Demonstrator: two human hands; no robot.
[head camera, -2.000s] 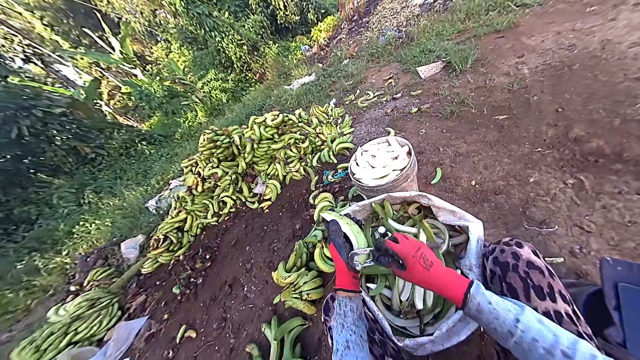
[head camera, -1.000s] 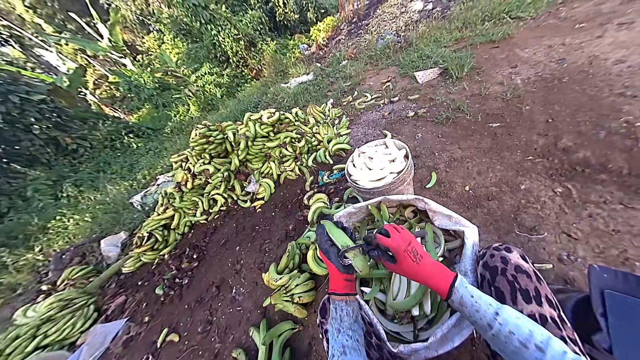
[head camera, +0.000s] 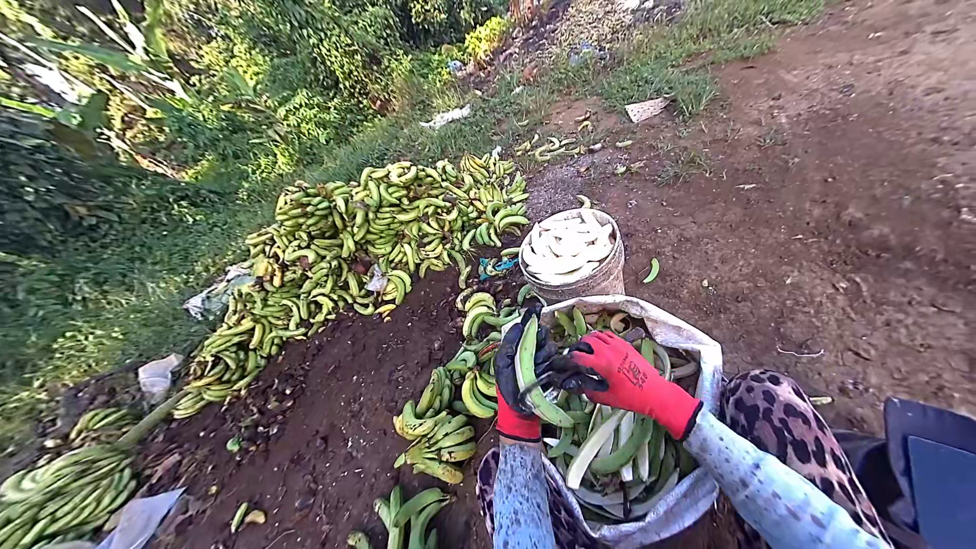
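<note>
In a red glove with black fingers, my left hand grips a green banana or plantain, held tilted over the sack. My right hand, gloved alike, is at the fruit's right side, its fingers closed around a small dark tool that is mostly hidden. Beneath both hands an open white sack holds green peels. Just beyond it stands a bucket filled with peeled pale fruit.
A large heap of green and yellowish bananas lies on the soil to the left. Smaller bunches are beside the sack. Dark blue objects stand at the lower right. Grass and bushes border the heap.
The fruit in my left hand now stands more upright, and its peel shows a pale strip along the edge. My right hand remains close beside it.
</note>
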